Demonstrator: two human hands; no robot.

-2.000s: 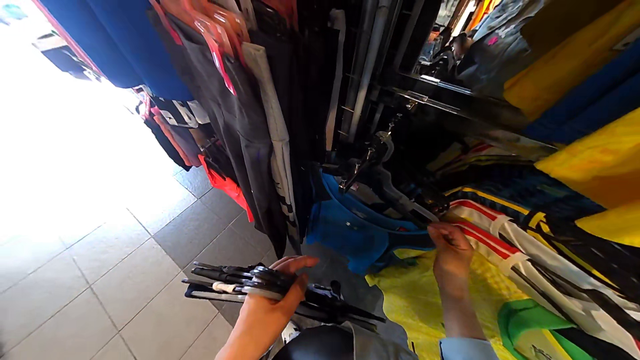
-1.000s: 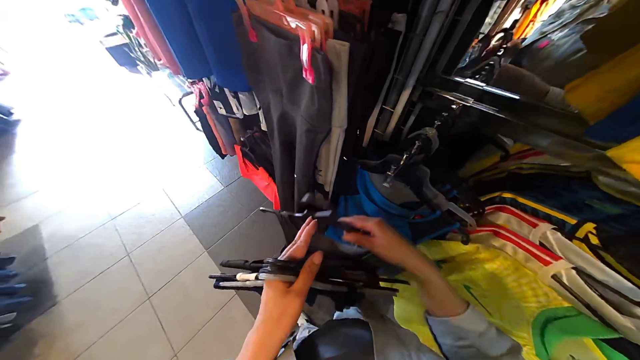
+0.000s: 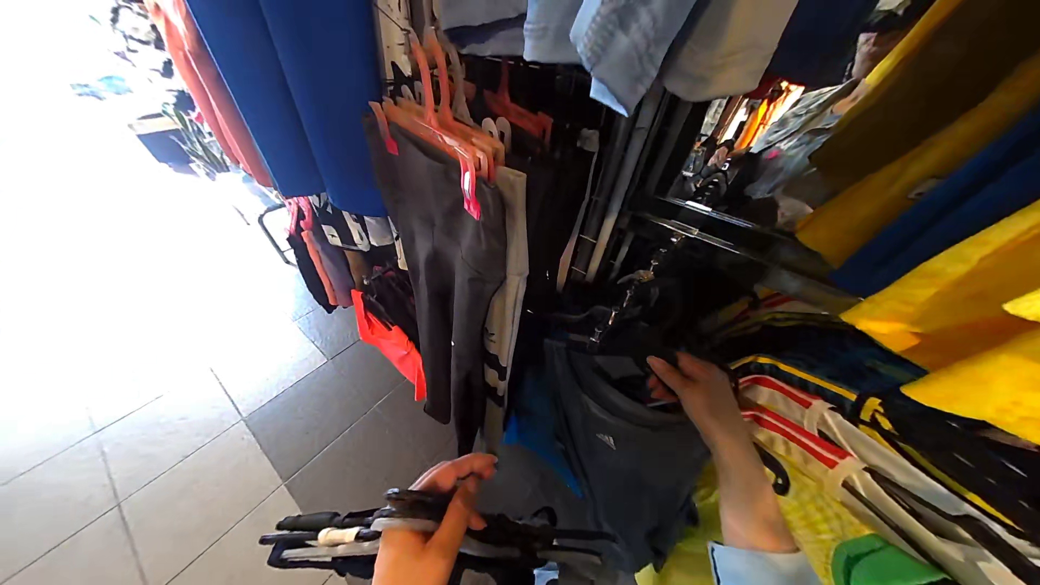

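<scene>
My left hand (image 3: 439,520) is closed around a bundle of black and grey clothes hangers (image 3: 349,540) at the bottom centre. My right hand (image 3: 691,390) reaches to the neckline of a dark grey sports top (image 3: 642,455) that hangs from the rail's chain-like arm (image 3: 626,301); its fingertips are partly hidden by dark fabric, so its grip is unclear. A blue garment (image 3: 536,431) shows behind the grey top. Below my right forearm lies a yellow patterned shirt (image 3: 812,512).
Dark leggings (image 3: 447,244) on orange hangers (image 3: 447,122) hang left of centre. White shirts with red stripes (image 3: 804,414) hang at right, below yellow garments (image 3: 959,309). A metal rail (image 3: 715,236) crosses behind. Tiled floor (image 3: 187,487) spreads at left.
The dark grey top now hangs in front of the blue garment, which was more exposed before. My right hand has moved from near my left hand to the grey top's neckline.
</scene>
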